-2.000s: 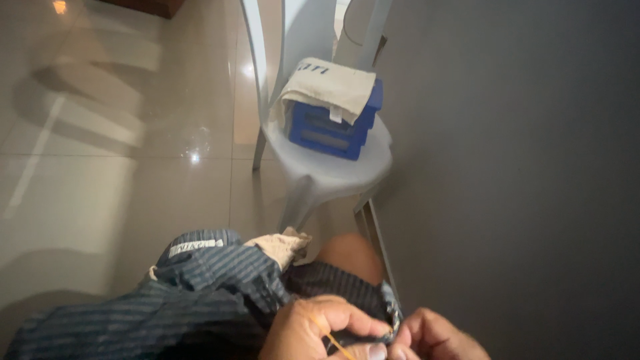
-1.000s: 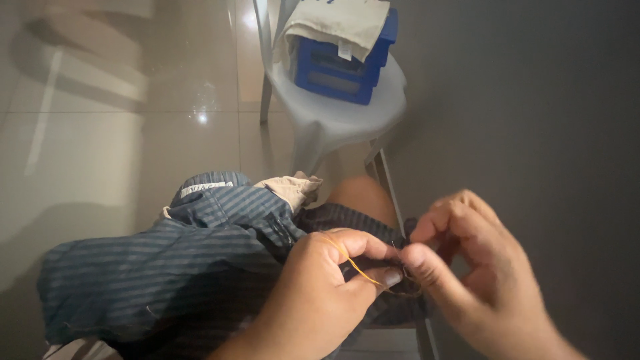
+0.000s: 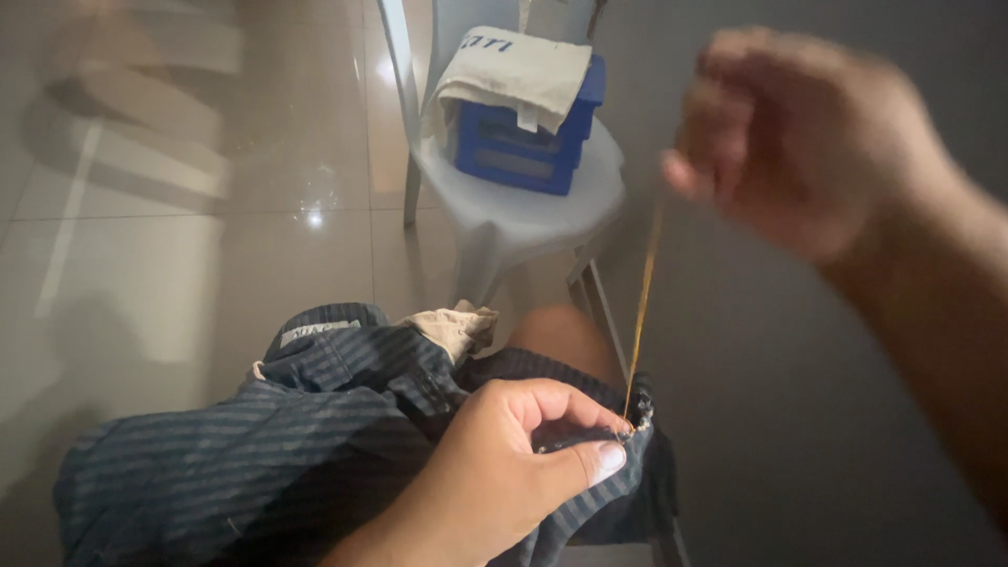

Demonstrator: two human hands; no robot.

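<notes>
A dark blue striped cloth garment (image 3: 260, 441) lies across my lap. My left hand (image 3: 520, 465) pinches its edge between thumb and forefinger, at the lower middle of the view. From that edge an orange-yellow thread (image 3: 645, 295) runs taut upward to my right hand (image 3: 795, 142), which is raised at the upper right and blurred. The fingers of my right hand are curled around the thread's upper end; whether a needle is there cannot be seen. Pale fabric (image 3: 454, 329) shows at the garment's far side.
Ahead stands a light grey plastic chair (image 3: 528, 224) holding a blue plastic drawer box (image 3: 516, 161). A folded cream cloth (image 3: 524, 71) with writing covers the box's top. Glossy floor tiles (image 3: 291, 268) lie to the left, and a plain grey surface (image 3: 756, 378) is at the right.
My right hand has moved up and to the right, away from the garment's edge, and the thread now stretches between my hands. My left hand still grips the cloth.
</notes>
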